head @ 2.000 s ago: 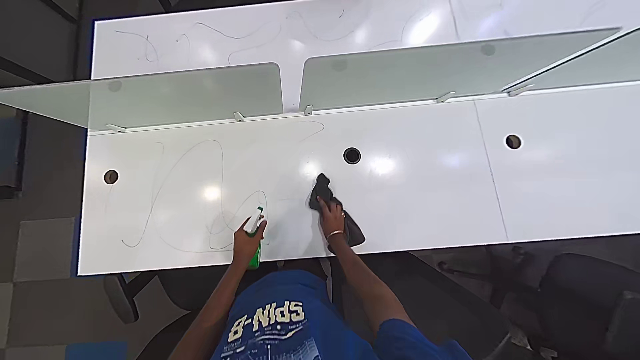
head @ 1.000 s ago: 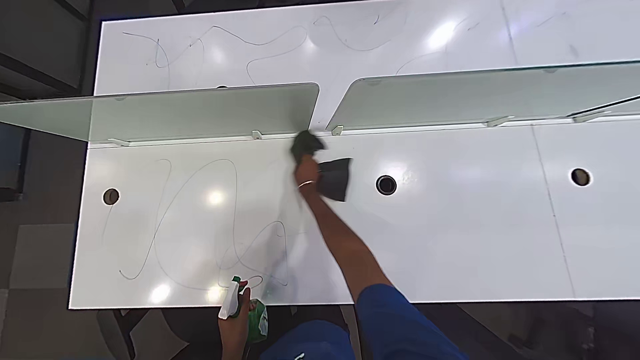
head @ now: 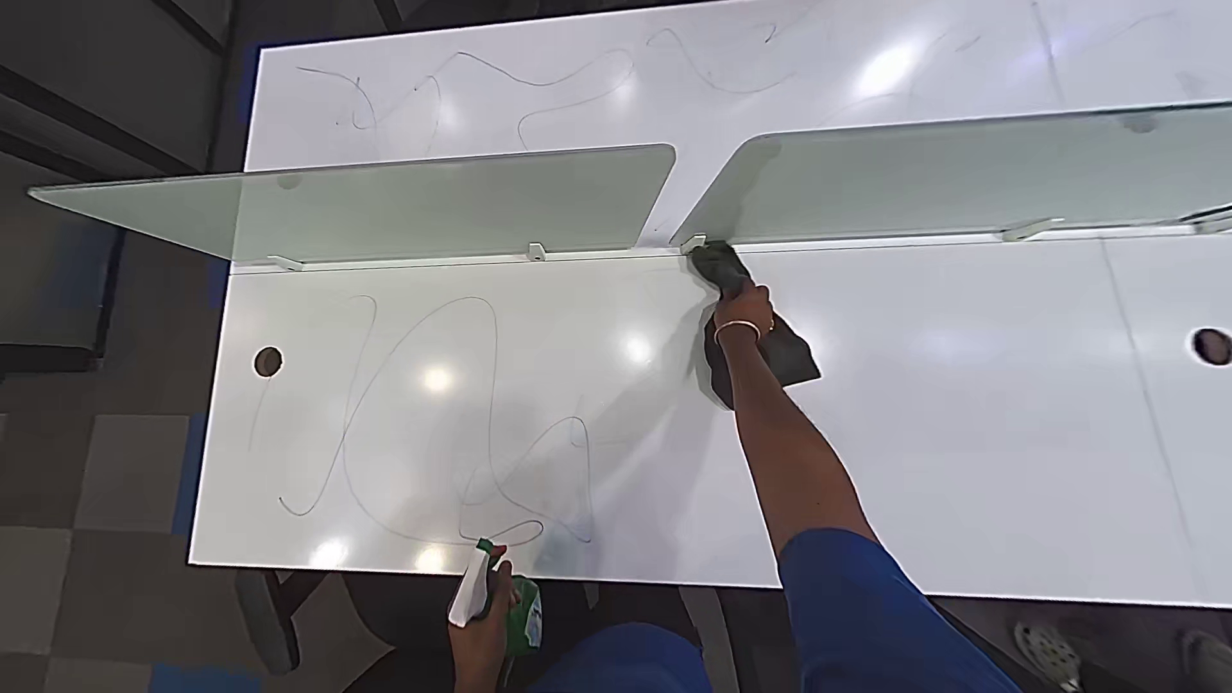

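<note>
My right hand (head: 745, 310) grips a dark cloth (head: 791, 354) and presses it on the white tabletop (head: 924, 433), its upper end touching the foot of the right glass divider. Part of the cloth lies hidden under my hand and wrist. At the near edge of the table, my left hand (head: 489, 616) is closed round a spray bottle with a white and green trigger head (head: 474, 582) and a green body (head: 524, 616). Thin looping dark lines (head: 494, 385) mark the tabletop left of the cloth, close to the bottle's nozzle.
Two frosted glass dividers (head: 433, 207) (head: 924, 178) stand on small clamps across the table, with a narrow gap between them. More dark scribbles (head: 539, 82) show on the far side. Round cable holes (head: 269, 362) (head: 1212, 346) pierce the top. Chair parts (head: 269, 621) and a shoe (head: 1047, 654) are below the near edge.
My right hand, with the cloth, has moved from the near part of the tabletop to the foot of the dividers. My left hand still holds the spray bottle. The view has shifted.
</note>
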